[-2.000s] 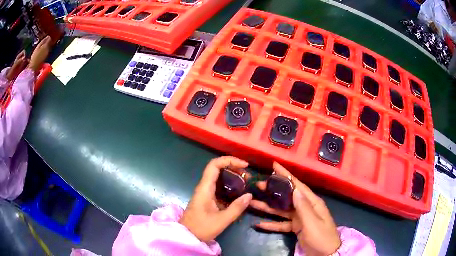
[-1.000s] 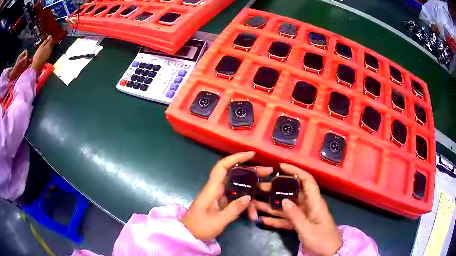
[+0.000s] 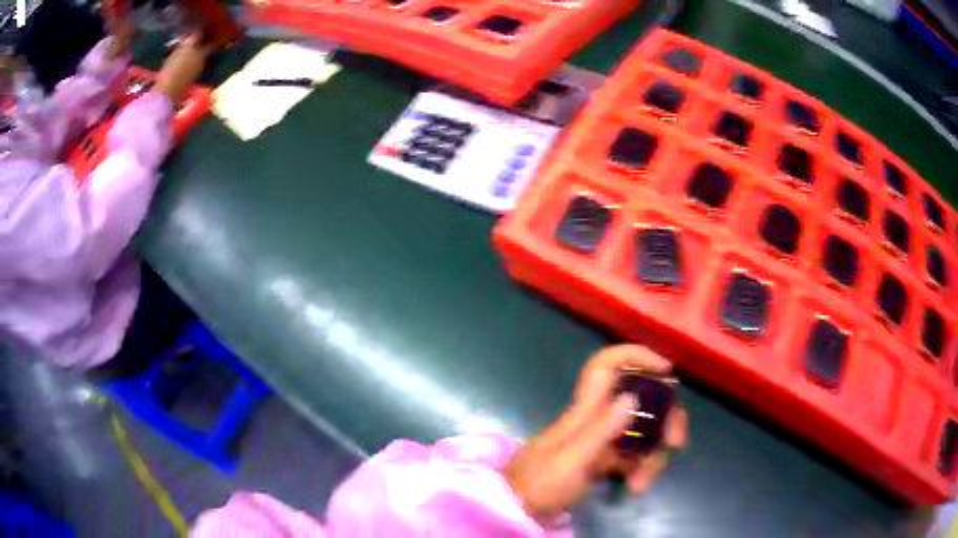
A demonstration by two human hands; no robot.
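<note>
My left hand (image 3: 588, 431) holds a smartwatch body (image 3: 643, 408) in its fingertips, front of the tray's near edge. The watch's dark face is up, with small blurred light marks on it. Fingertips show at its right side and below. A dark patch under the hand is too blurred to name. My right hand is not in view. The red-orange foam tray (image 3: 672, 328) lies at the right. Its nearest row holds watches back up, such as one (image 3: 746, 305); the rows behind show black fronts.
A second red-orange tray (image 3: 462, 65) partly covers a calculator (image 3: 467, 147). A pen (image 3: 284, 82) lies on pale paper (image 3: 250, 105). At the left are a neighbour's pink sleeves (image 3: 74, 221) and hands, above a blue stool (image 3: 200, 405).
The view has swung left, so the trays and calculator sit further right. My right hand and the second watch it held are no longer seen. My left hand still holds a watch. The picture is more blurred.
</note>
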